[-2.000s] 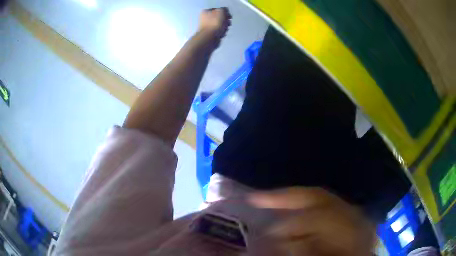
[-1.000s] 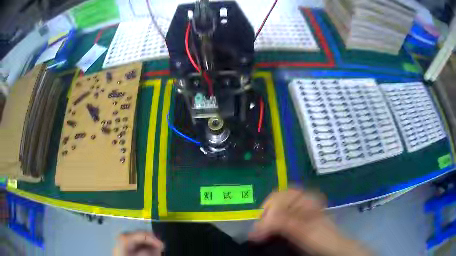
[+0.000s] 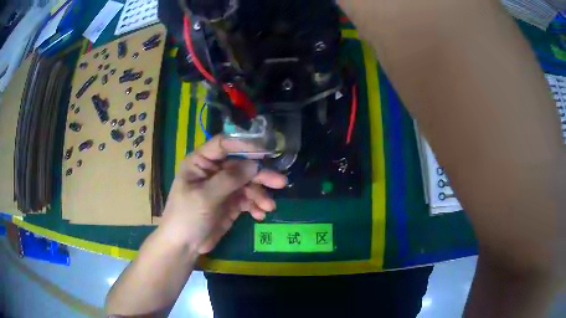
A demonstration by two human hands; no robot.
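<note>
The black test fixture (image 3: 285, 81) stands upright in front of me on its black base. My left hand (image 3: 214, 189) is at its lower front, thumb and index finger closed on a small clear plate (image 3: 251, 140) beside the silvery component nest (image 3: 285, 152). The nest is partly hidden by the plate and fingers. My right forearm (image 3: 459, 112) reaches up across the right side, large and blurred; my right hand is out of the picture past the top edge. A red wire (image 3: 198, 53) runs down the fixture.
At left, loose round parts (image 3: 99, 109) lie on a cardboard sheet (image 3: 105, 202), beside a cardboard stack (image 3: 37, 136). At right, my arm partly covers a white component tray (image 3: 444, 202). A green label (image 3: 293, 238) and yellow tape (image 3: 298, 266) lie at the front.
My left hand has moved up from the bench's front edge to the clear plate. My right hand has moved up and out of view. The view has moved closer to the fixture.
</note>
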